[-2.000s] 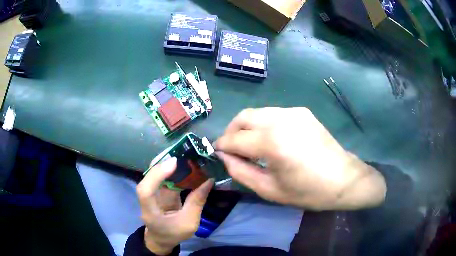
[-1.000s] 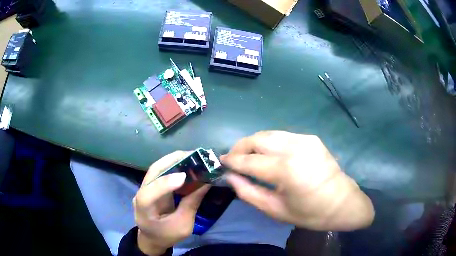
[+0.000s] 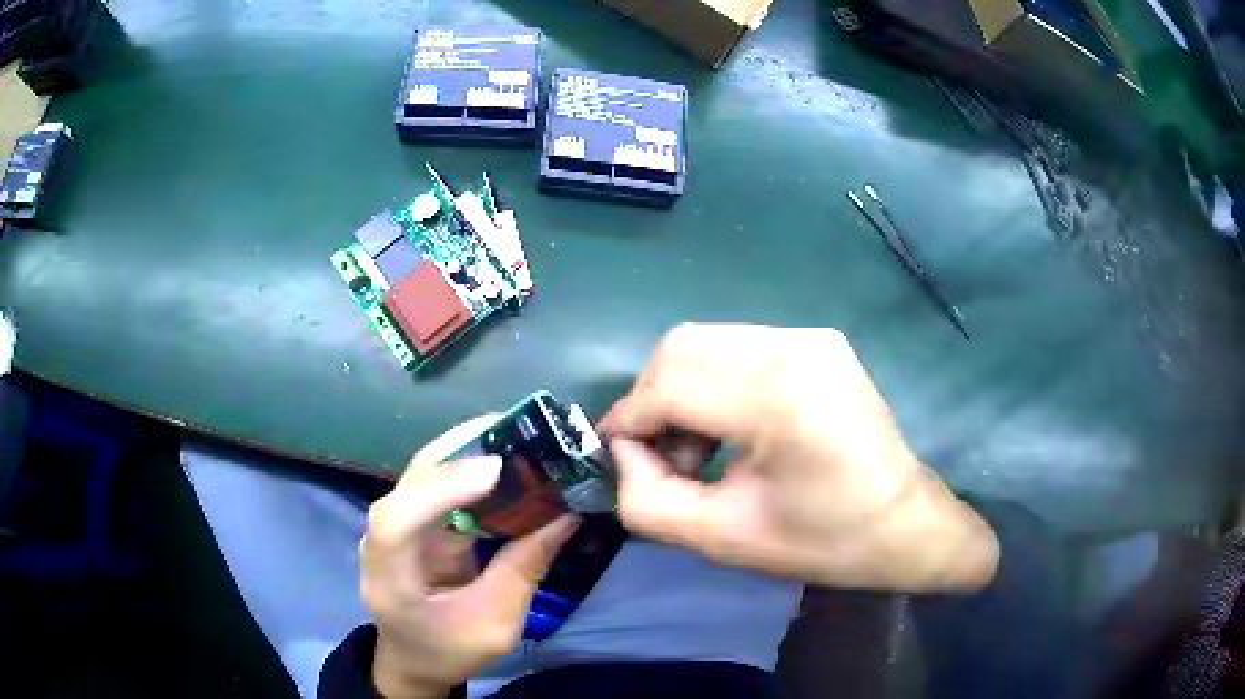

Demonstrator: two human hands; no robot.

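Note:
My left hand (image 3: 444,567) holds a circuit board assembly (image 3: 526,478) by its edges, above my lap, with its brick-red block facing up. My right hand (image 3: 806,464) has thumb and forefinger pinched at the assembly's right end, beside a small white part (image 3: 582,428). What the fingertips pinch is too small and hidden to tell. A second circuit board assembly (image 3: 430,280) lies on the green bench, with a brick-red block, blue-grey blocks and a green strip. Two dark housings with white print, one at left (image 3: 471,85) and one at right (image 3: 614,134), lie behind it.
Dark tweezers (image 3: 911,262) lie on the bench at right. A brown carton (image 3: 703,25) is at the top edge and another open carton (image 3: 1058,38) at the upper right. Dark modules (image 3: 33,171) stand at the far left. The bench's front edge (image 3: 205,426) curves below.
The bench things have shifted left and slightly up in the picture. My left hand keeps the assembly, now tilted a little differently. My right hand's fingertips stay at the assembly's right end.

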